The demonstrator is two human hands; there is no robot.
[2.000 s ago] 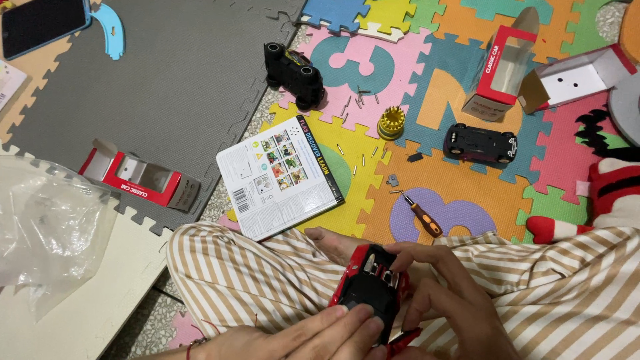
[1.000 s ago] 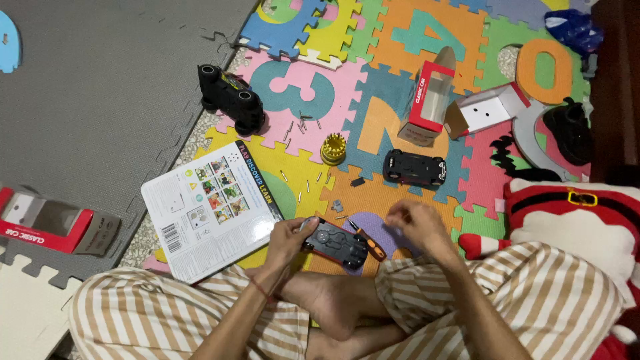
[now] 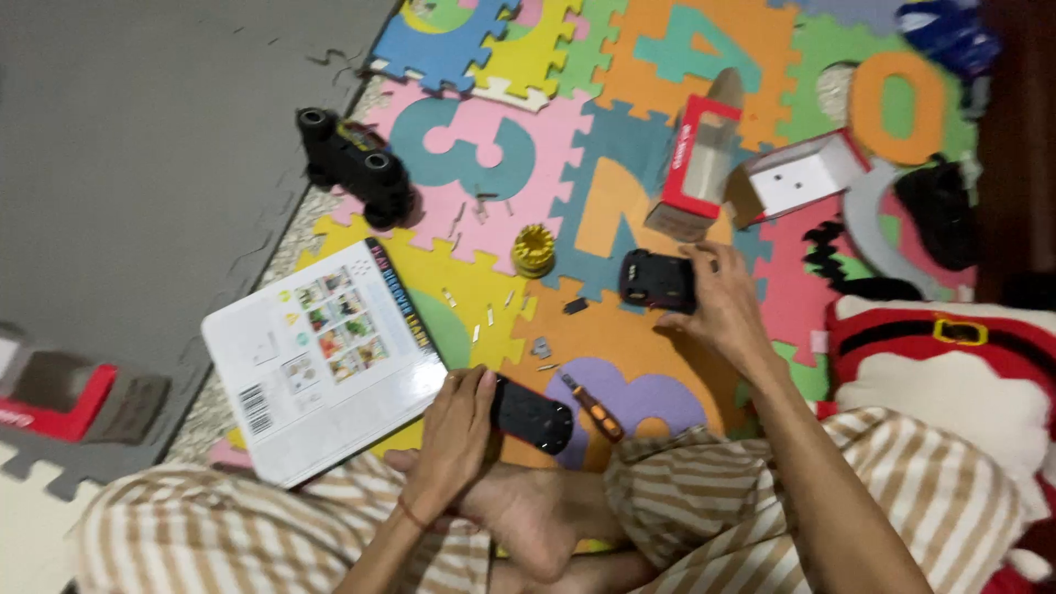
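My left hand [image 3: 456, 429] grips one end of a toy car [image 3: 535, 415] whose black underside faces up, just above my crossed feet. Farther off to the right, my right hand [image 3: 719, 301] has its fingers and thumb around the end of a second upturned toy car [image 3: 656, 279] on the foam mat. Between the two cars lie a screwdriver with an orange and dark handle [image 3: 601, 411], a small black part [image 3: 576, 306] and a small grey part [image 3: 541, 347]. A yellow ridged round container [image 3: 534, 251] stands left of the second car.
A white board book [image 3: 322, 363] lies at left, below an upturned black toy vehicle [image 3: 355, 165]. Small metal pieces [image 3: 481, 206] are scattered near the container. Opened red boxes [image 3: 693, 165] [image 3: 800, 179] stand behind my right hand; another box [image 3: 74, 396] is far left. A red-and-white cushion [image 3: 949, 388] lies right.
My right hand, apart from any car one second ago, has reached the second car on the mat. The car in my left hand was held by both hands two seconds ago.
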